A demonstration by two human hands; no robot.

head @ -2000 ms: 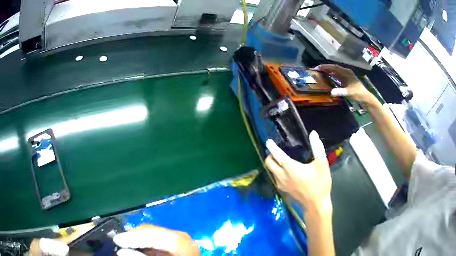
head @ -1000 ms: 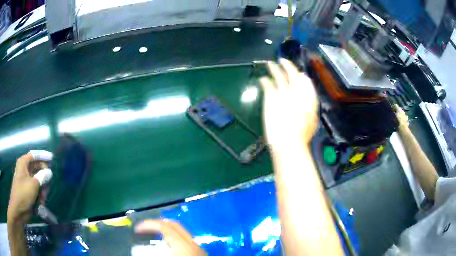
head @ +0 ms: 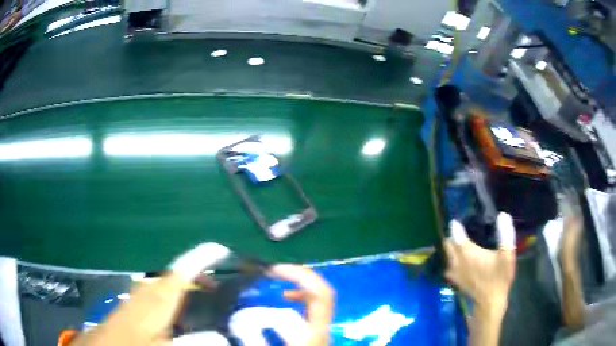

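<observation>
My left hand (head: pixel 145 311) and my right hand (head: pixel 309 297) are low in the view, blurred and partly cut off by the bottom edge. They have white finger cots. Both hold a dark phone middle frame (head: pixel 209 305) between them; its far end and details are blurred. Blue film lies beside or under it; I cannot tell which. Another phone middle frame (head: pixel 309 215) lies at a slant on the green conveyor belt (head: pixel 155 216), with a glaring blue and white film patch at its upper end. My hands do not touch it.
A shiny blue film pile (head: pixel 405 297) lies at the near belt edge. At right, a neighbour's hands (head: pixel 479 270) hold something dark by the orange press fixture (head: pixel 490 152). A clear tangle (head: pixel 50 287) lies at left, an orange object (head: pixel 66 338) below it.
My left hand has come in from the left with the frame, and my right hand has joined it. The neighbour's hand has withdrawn from the belt to the press. The view has shifted.
</observation>
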